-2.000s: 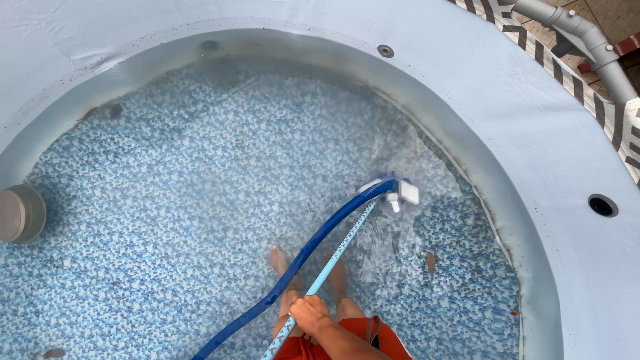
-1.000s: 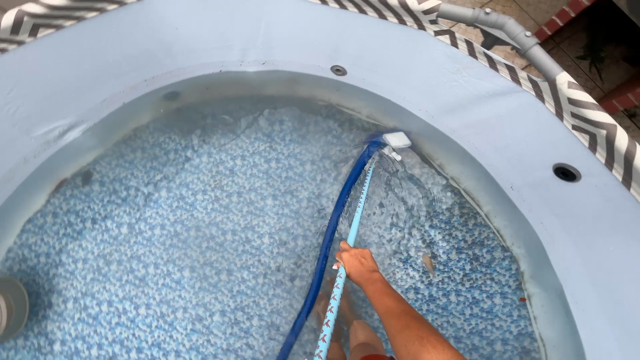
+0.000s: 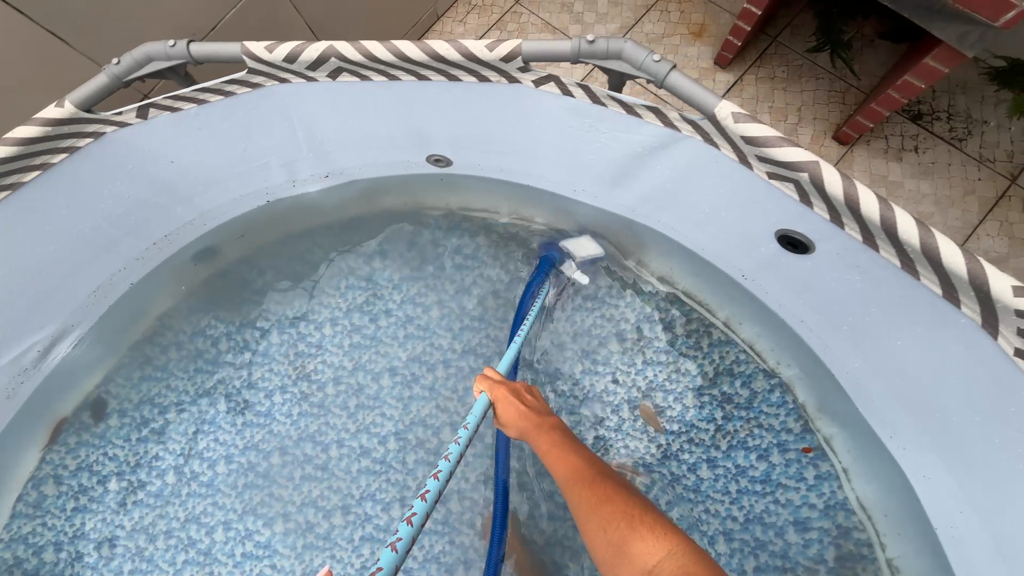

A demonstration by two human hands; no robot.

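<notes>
My right hand (image 3: 516,404) is closed around a light blue pole (image 3: 436,480) patterned with small dark red marks, about midway along its visible length. The pole slants up and right to a pool vacuum head with white parts (image 3: 582,250), partly under water near the far wall. A dark blue corrugated hose (image 3: 502,480) runs from that head, passes behind the pole and my wrist, and leaves at the bottom edge. Only what looks like a fingertip of my left hand (image 3: 324,571) shows at the bottom edge, left of the pole; its grip is hidden.
The pool's pale blue wall (image 3: 320,132) curves around the water, under a grey pipe frame (image 3: 552,51). A wall fitting (image 3: 795,242) sits at right. A brown leaf (image 3: 651,417) lies in the water. Brick-faced legs (image 3: 900,92) stand outside on the tiles.
The view has tilted toward the far rim. The vacuum head is nearer the far wall than two seconds ago. My right hand stays on the pole, now reaching farther from my body.
</notes>
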